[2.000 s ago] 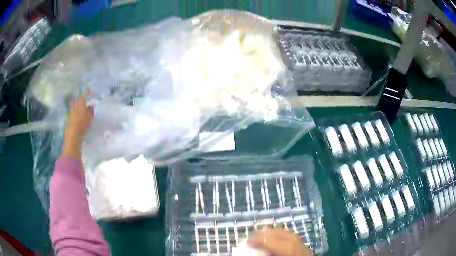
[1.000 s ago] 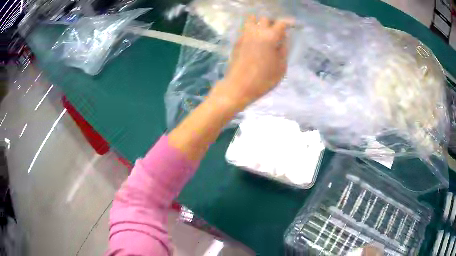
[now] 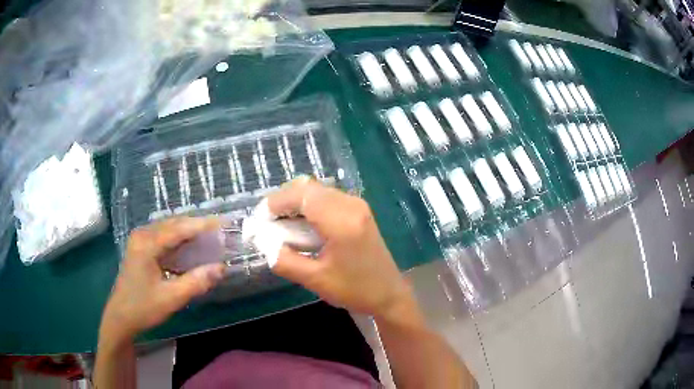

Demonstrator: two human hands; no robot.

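My left hand [image 3: 156, 270] is over the front left of the clear parts tray [image 3: 228, 118]. Its thumb and fingers are around a pale see-through piece [image 3: 199, 251], which looks like a small film bag. My right hand [image 3: 335, 243] is close on its right, closed on a white piece [image 3: 266, 232]; a rounded pale end shows at its fingers. Blur hides whether the two pieces touch. Thin rods [image 3: 233, 167] with pale ends lie in the tray behind my hands. My hands cover part of its front row.
A stack of white pieces [image 3: 57, 201] is at left. A large cloudy poly bag [image 3: 76, 68] and a white slip [image 3: 184, 97] lie behind. At right, a clear tray holds rows of white cylinders [image 3: 453, 118], overhanging the table edge; another holds narrower pieces [image 3: 567, 99].
My left hand has come back from the large bag to the parts tray, with a see-through piece in it. Both hands are now together. The view has swung right.
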